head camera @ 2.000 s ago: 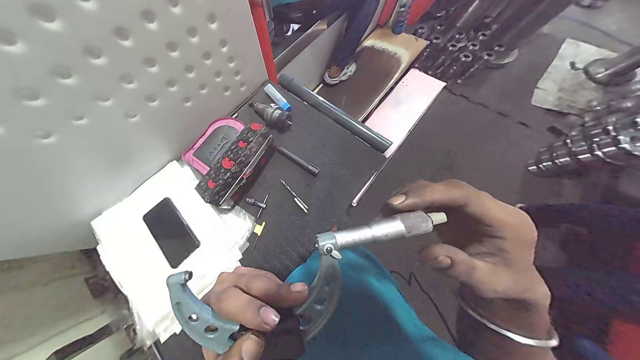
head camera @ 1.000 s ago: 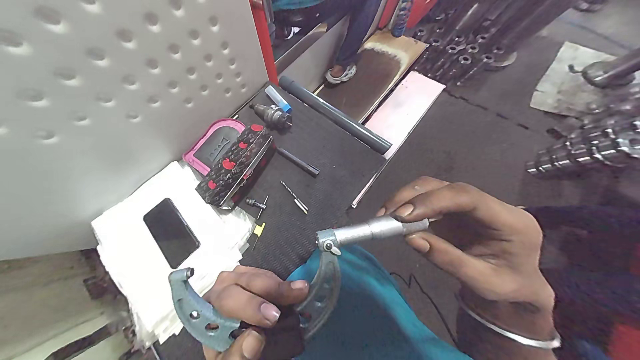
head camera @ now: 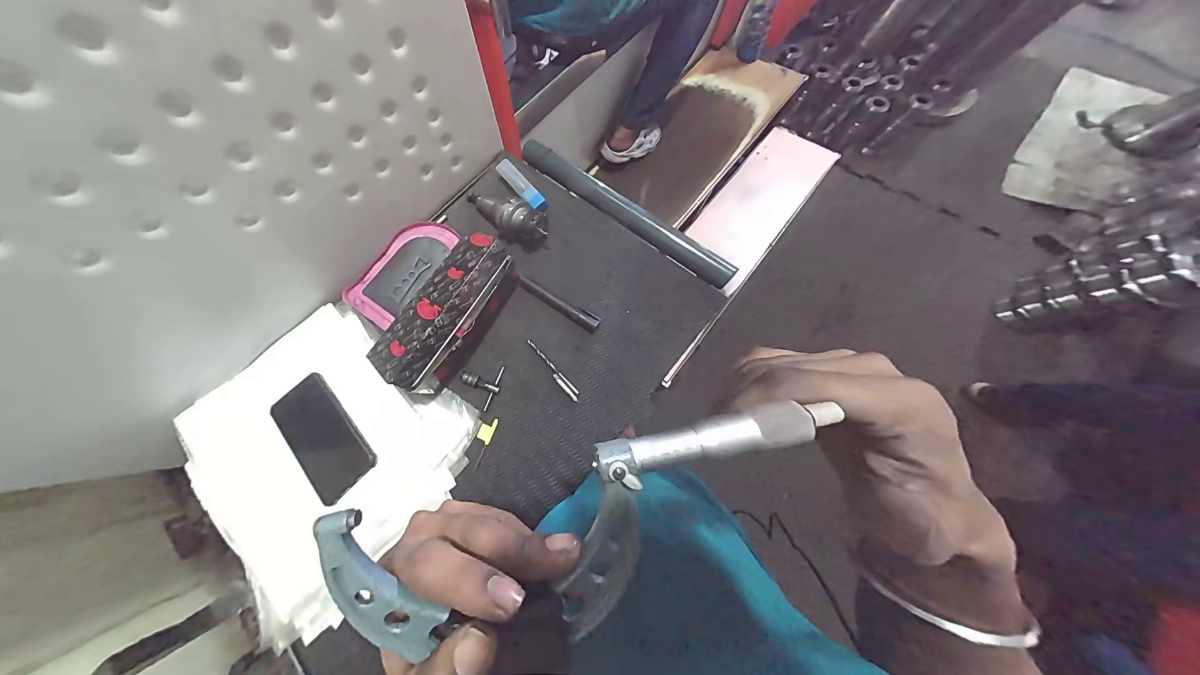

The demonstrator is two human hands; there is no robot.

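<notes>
My left hand [head camera: 469, 572] grips the blue-grey frame of an outside micrometer [head camera: 366, 600], thumb below and fingers across its middle. The frame's anvil end points up at the left; its silver thimble [head camera: 741, 441] extends to the right. My right hand [head camera: 881, 459], with a metal bangle at the wrist, is curled behind the thimble's ratchet end; whether its fingers touch the ratchet cannot be told. Nothing is seen between the anvil and the spindle side.
White papers [head camera: 234, 403] bear a black smartphone [head camera: 323, 438]. A patterned case [head camera: 441, 309], drill bit [head camera: 553, 370], chuck key [head camera: 483, 382], tool holder [head camera: 511, 217] and dark tube [head camera: 628, 214] lie on the black mat. A person's shoe [head camera: 631, 145] is beyond; metal parts [head camera: 1097, 281] stand right.
My right hand's fingers were spread about the thimble end, then pinched it; now they are curled behind it. My left hand keeps its hold on the frame.
</notes>
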